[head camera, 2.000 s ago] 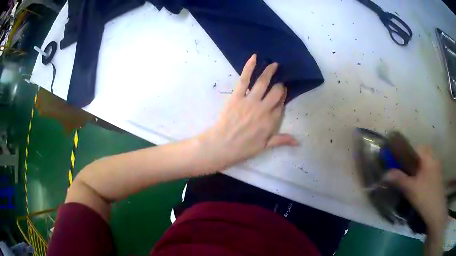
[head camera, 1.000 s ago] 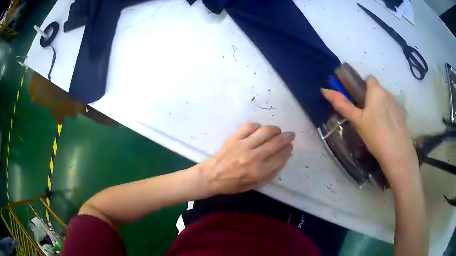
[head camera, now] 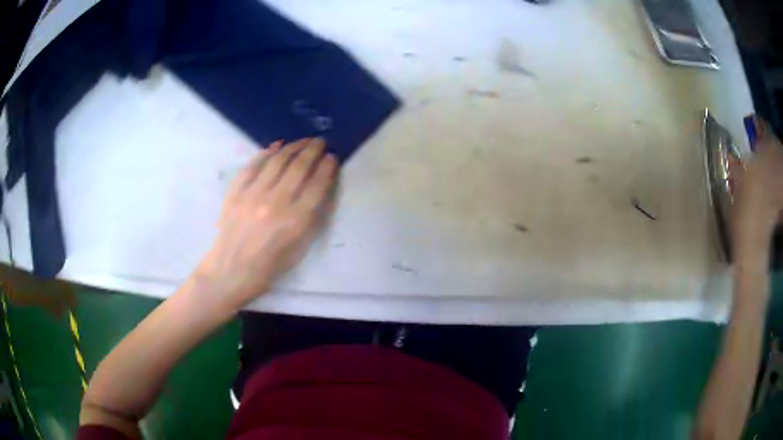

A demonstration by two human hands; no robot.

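The navy sleeve piece (head camera: 300,82) lies flat on the white pressing table (head camera: 481,232), its angled end towards the middle. My left hand (head camera: 275,206) is palm down, with its fingertips resting on the lower edge of the piece; my thumb is hidden. The steam iron (head camera: 719,185) stands at the table's right edge, its silver side showing. My right hand (head camera: 755,189) is round its handle at the picture's right rim, slightly blurred and partly cut off. Part of the blue handle shows above my hand.
Other navy pieces (head camera: 43,146) lie heaped at the far left. A flat silver iron rest (head camera: 681,33) is at the far right. Thread bits and brown stains mark the cloth. A brown flap (head camera: 39,290) hangs off the left front edge. Green floor shows below.
The iron first went left onto the sleeve's end, and is now off it at the right edge. My left hand has moved from bare table back to the sleeve's edge. The view has turned right.
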